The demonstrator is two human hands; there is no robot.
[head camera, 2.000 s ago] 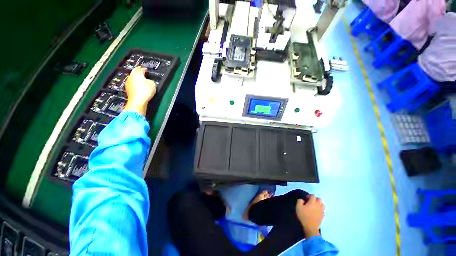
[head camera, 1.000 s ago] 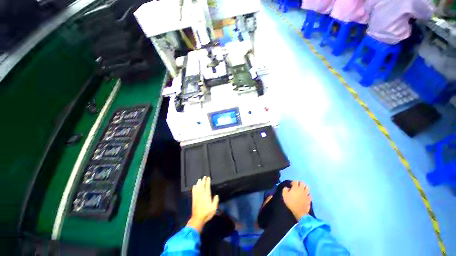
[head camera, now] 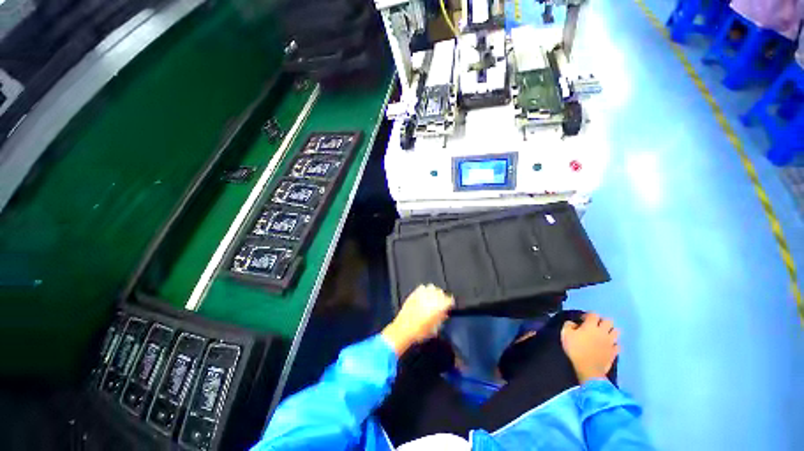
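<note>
My left hand (head camera: 421,315) is at the near left edge of the top empty black tray (head camera: 502,255), its fingers curled over the edge. The tray lies on a stack of trays over my lap, against the machine front, and sits slightly askew on those below. My right hand (head camera: 591,345) rests on my right knee, fingers apart, holding nothing. A filled tray (head camera: 296,284) with several black modules (head camera: 300,194) in a row lies on the green bench.
The white machine (head camera: 423,187) with a lit touchscreen (head camera: 484,173) stands ahead. More filled trays (head camera: 256,374) are at the lower left, dark trays (head camera: 339,44) at the bench's far end. Loose modules (head camera: 238,174) lie beyond the pale divider (head camera: 231,231). Blue stools (head camera: 776,110) stand right.
My left hand has come back from the bench tray to the lap stack and has closed on its edge. The top tray has turned askew. My right hand stays on the knee.
</note>
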